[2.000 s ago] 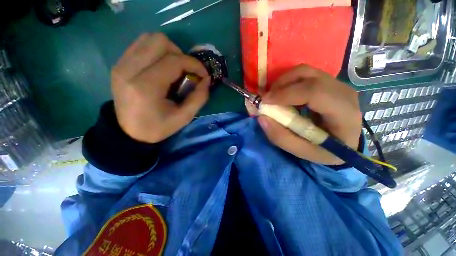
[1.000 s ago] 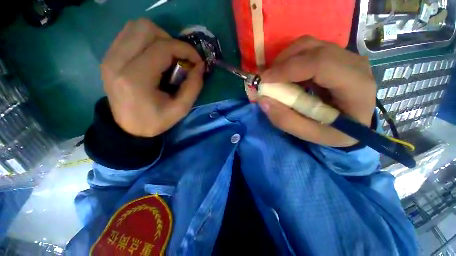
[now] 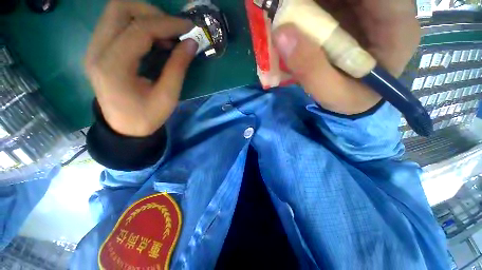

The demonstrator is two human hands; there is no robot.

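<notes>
A round black device unit [image 3: 215, 31] with a shiny inside lies on the green mat near the top centre. My left hand [image 3: 138, 66] pinches a small silver-white battery cell [image 3: 196, 38] between thumb and index finger, at the left side of the unit. The cell has a yellow end edge that overlaps the unit. My right hand [image 3: 338, 58] holds the soldering iron [image 3: 335, 42] by its cream-taped grip, with the dark blue handle end pointing down right. The iron's tip is beyond the top edge of the picture. My right hand is partly cut off at the top.
A red pad [image 3: 258, 39] with cream tape lies under my right hand. Trays of silver-white blocks [image 3: 449, 68] stand at the right, and clear plastic trays [image 3: 26, 113] at the left. Dark round units [image 3: 41, 5] lie at the top left. A blue sleeve or cloth [image 3: 24, 205] shows at lower left.
The iron has moved up and away from the unit with my right hand. My left hand has turned, and the cell now lies flatter against the unit. The view has shifted, so bench things sit higher.
</notes>
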